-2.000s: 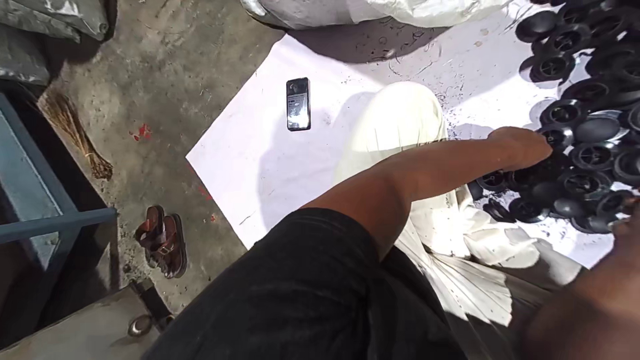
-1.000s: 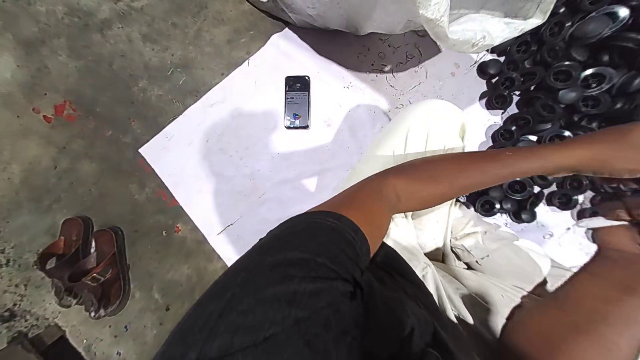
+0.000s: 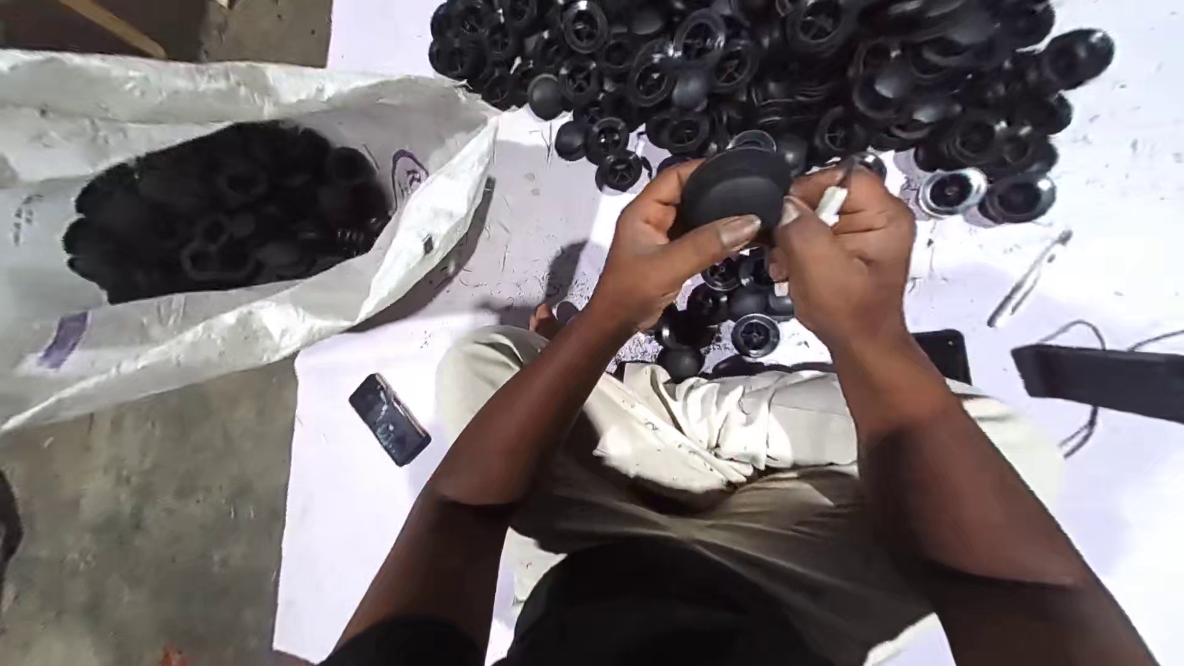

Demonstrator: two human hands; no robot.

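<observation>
My left hand grips a round black plastic part, thumb on its smooth domed face and fingers behind it. Against the part's right edge is my right hand, closed around a small tool with a white handle; its working end is hidden. Beyond both hands lies a large heap of black round plastic parts, many with spoked centres. A smaller group of the same parts sits below my hands, close to my folded legs.
An open white woven sack holding black parts stands at the left. A mobile phone lies on the white sheet. At the right are a slim clear-and-white item, a black box-like object with a cable, and another dark flat object.
The view has swung far to the right. My left arm, earlier stretched out to the heap, is now drawn in, and both hands are together at one black part.
</observation>
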